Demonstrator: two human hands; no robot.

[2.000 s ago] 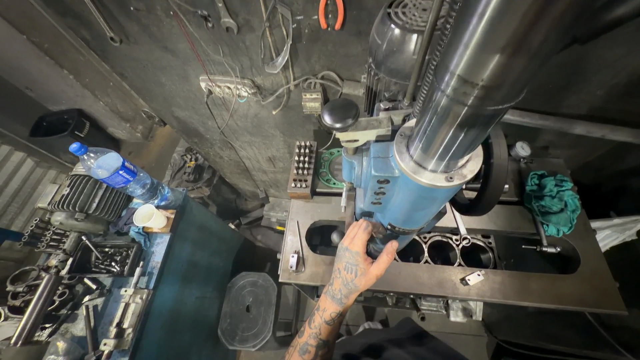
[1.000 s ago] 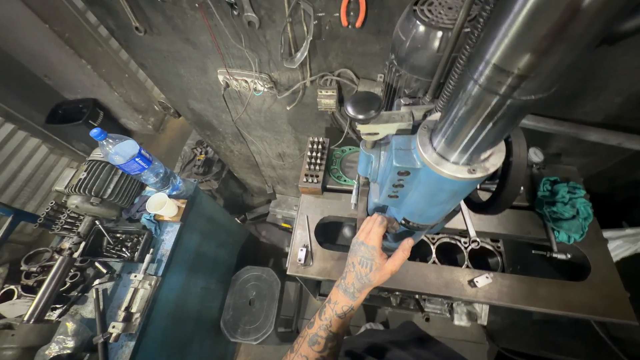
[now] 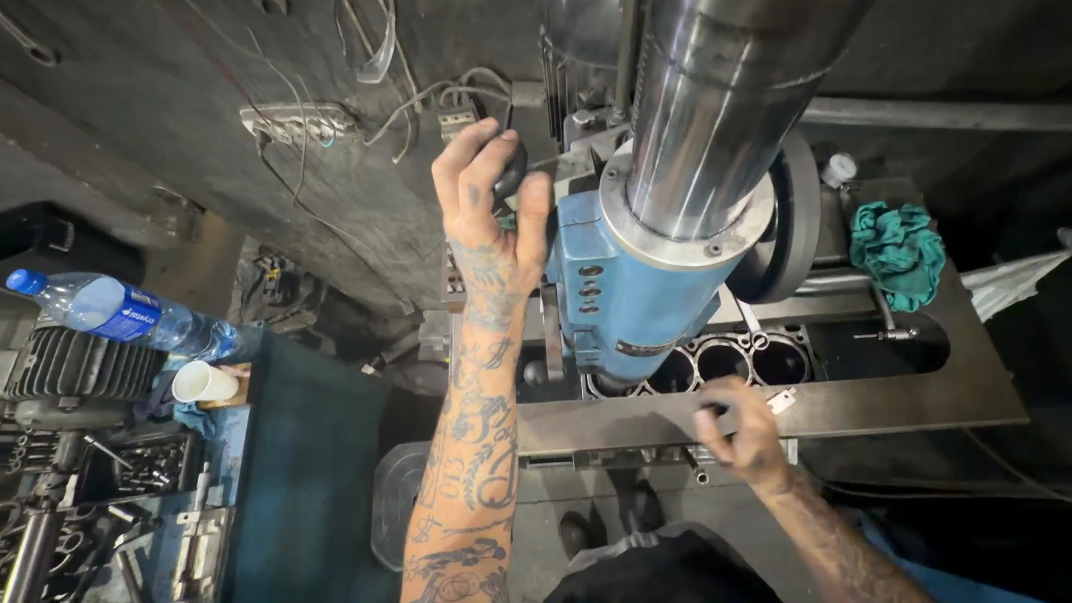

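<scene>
My left hand [image 3: 490, 197] is closed around a black ball knob [image 3: 511, 172] at the upper left of a blue boring machine head [image 3: 632, 293]. A thick polished steel column [image 3: 712, 109] rises from that head. Below it, an engine block with round cylinder bores [image 3: 722, 362] shows through the slot of a steel table [image 3: 896, 404]. My right hand [image 3: 741, 427] is blurred over the table's front edge, fingers curled; whether it holds something cannot be told. A small metal piece [image 3: 781, 400] lies beside it, and a wrench [image 3: 748, 322] rests by the bores.
A black handwheel [image 3: 783, 222] stands right of the head, with a green rag [image 3: 898, 254] and a dial gauge [image 3: 839, 170] beyond. At left, a blue cabinet [image 3: 306, 486] bears a water bottle [image 3: 126, 314], a paper cup [image 3: 203, 383] and loose tools. A lidded bucket [image 3: 400, 502] stands between.
My left hand has moved from the lower front of the blue head up to the black knob. My right hand has come into view at the table's front. The view has shifted.
</scene>
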